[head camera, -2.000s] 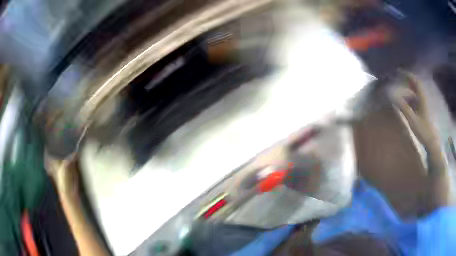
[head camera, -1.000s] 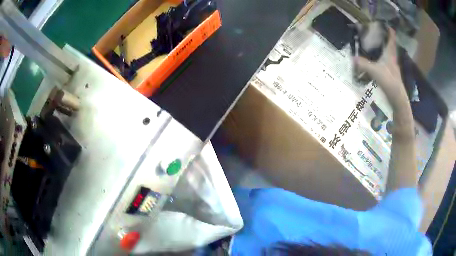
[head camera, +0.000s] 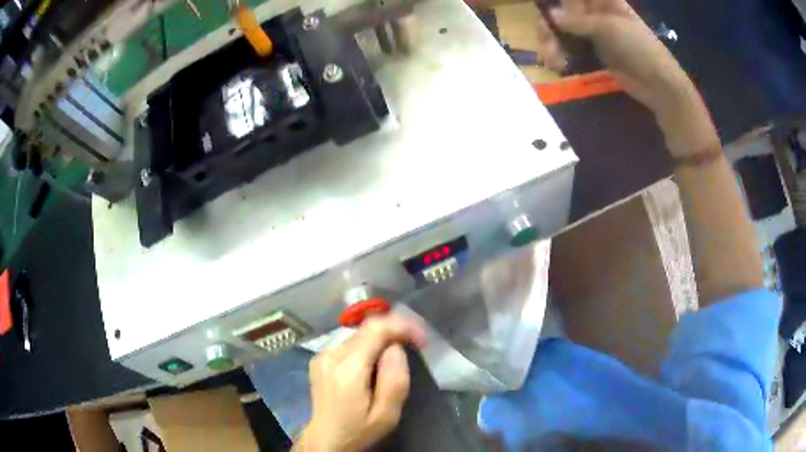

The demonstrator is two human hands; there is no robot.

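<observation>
My left hand (head camera: 358, 384) is in front of the machine's front panel, just below the red mushroom button (head camera: 364, 312). Its fingers are curled, and I cannot tell if they hold anything. My right hand (head camera: 596, 26) reaches into the orange parts tray (head camera: 579, 89) behind the machine's right side. Its fingers are among small black parts, partly cut off by the top edge, and a grip is unclear. A glossy black housing (head camera: 247, 104) lies in the black fixture (head camera: 340, 106) on the white machine top (head camera: 415, 150).
The curved press head (head camera: 53, 88) is at the left, and an orange-yellow hose piece (head camera: 254, 33) hangs over the fixture. Green buttons (head camera: 521, 231) and red-digit displays line the panel. A carton (head camera: 203, 422) is at lower left. Clear plastic (head camera: 495, 327) hangs below the panel.
The view has swung from the right side back to the machine. My right hand has moved from the printed sheet to the orange tray. My left hand has come into view by the panel.
</observation>
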